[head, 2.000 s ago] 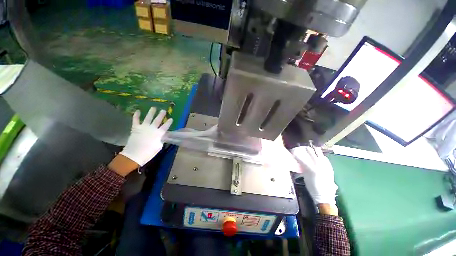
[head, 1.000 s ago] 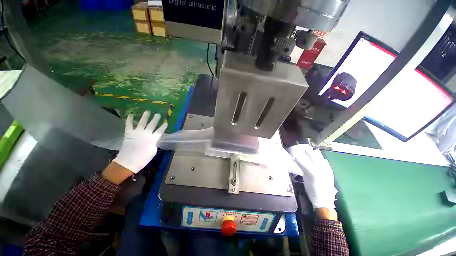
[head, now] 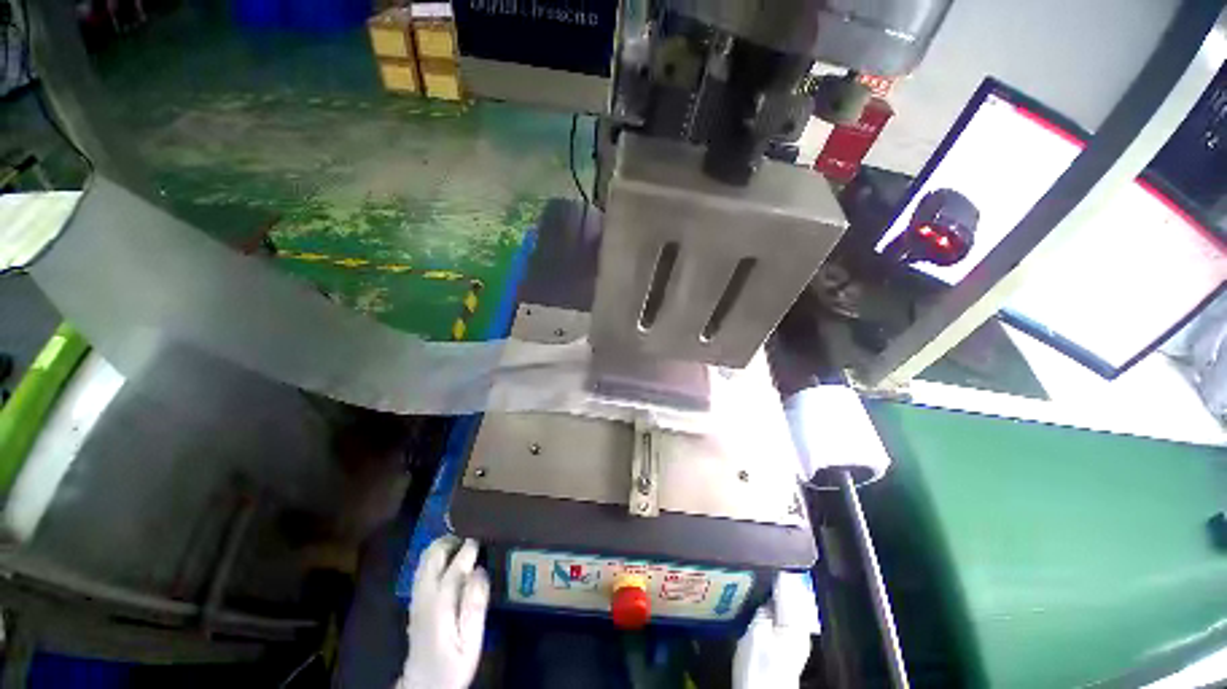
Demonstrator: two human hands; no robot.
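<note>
My gloved left hand (head: pixel 447 617) is at the left front side of the press base, fingers a little apart, holding nothing visible. My gloved right hand (head: pixel 775 643) is at the right front side, cut off by the lower edge, with nothing seen in it. The grey ultrasonic horn (head: pixel 713 256) stands low over the fixture; any part under it is hidden. The translucent film strip (head: pixel 431 377) sweeps in from the left and passes under the horn. The slotted clamp bar (head: pixel 645 471) lies on the silver base plate (head: pixel 565 471).
The control panel (head: pixel 554 579) has a red emergency stop (head: pixel 630 606). The white take-up roll (head: pixel 837 433) sits on a metal rod at the right. Beyond it are a green belt (head: pixel 1063 538), a monitor (head: pixel 996 175) and a slanted frame post (head: pixel 1050 202).
Both hands have moved from beside the film, down to the sides of the base front. The left hand has let go of the film, which now spreads wider. The take-up roll is uncovered.
</note>
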